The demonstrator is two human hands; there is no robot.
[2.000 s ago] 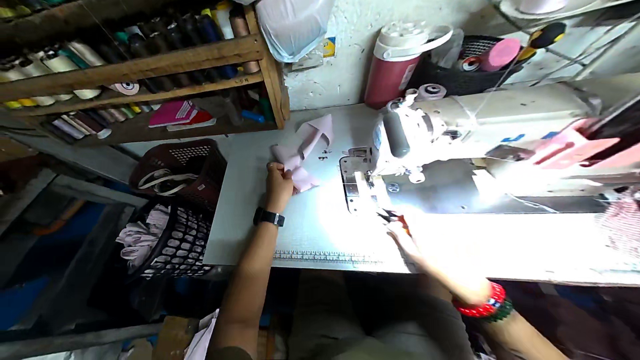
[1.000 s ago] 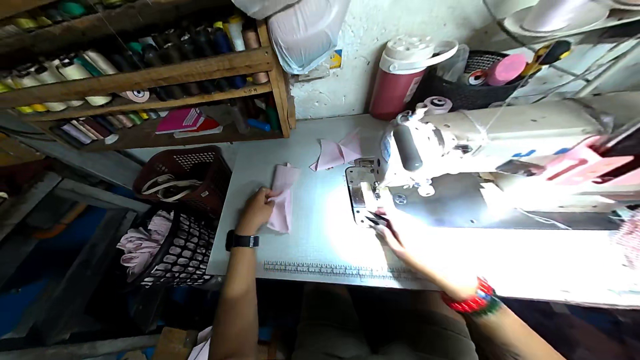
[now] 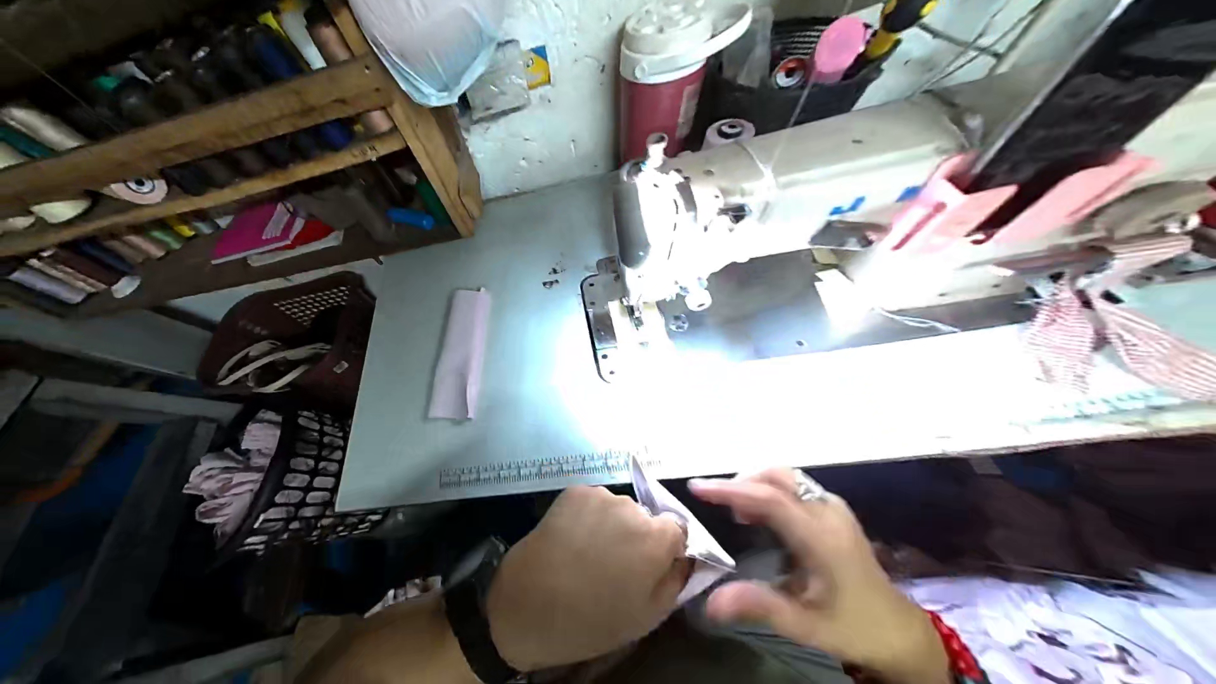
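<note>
Near the table's front edge my left hand [image 3: 594,570], with a black watch at the wrist, is closed on a pale pink folded fabric piece [image 3: 701,551]. Just right of that cloth my right hand [image 3: 817,570] has its fingers spread, nothing seen between them; it bears a ring and a red bracelet. A flat pale pink fabric strip [image 3: 461,356] lies on the left part of the table. Beyond my hands stands a sewing machine [image 3: 665,228], its lamp lighting the needle area brightly. A printed ruler scale [image 3: 537,468] runs along the table's front edge.
Left of the table [image 3: 399,456] are a dark red basket [image 3: 223,332] and a black basket [image 3: 299,475] holding pink cloth. A wooden thread rack [image 3: 432,152] stands behind. A red-and-white jug [image 3: 655,104] is against the wall. Striped cloth [image 3: 1059,332] hangs at right; fabric lies at lower right.
Both hands have moved from the tabletop to its front edge. My left hand has let go of the strip on the table. The second pink piece, earlier near the machine, no longer lies there.
</note>
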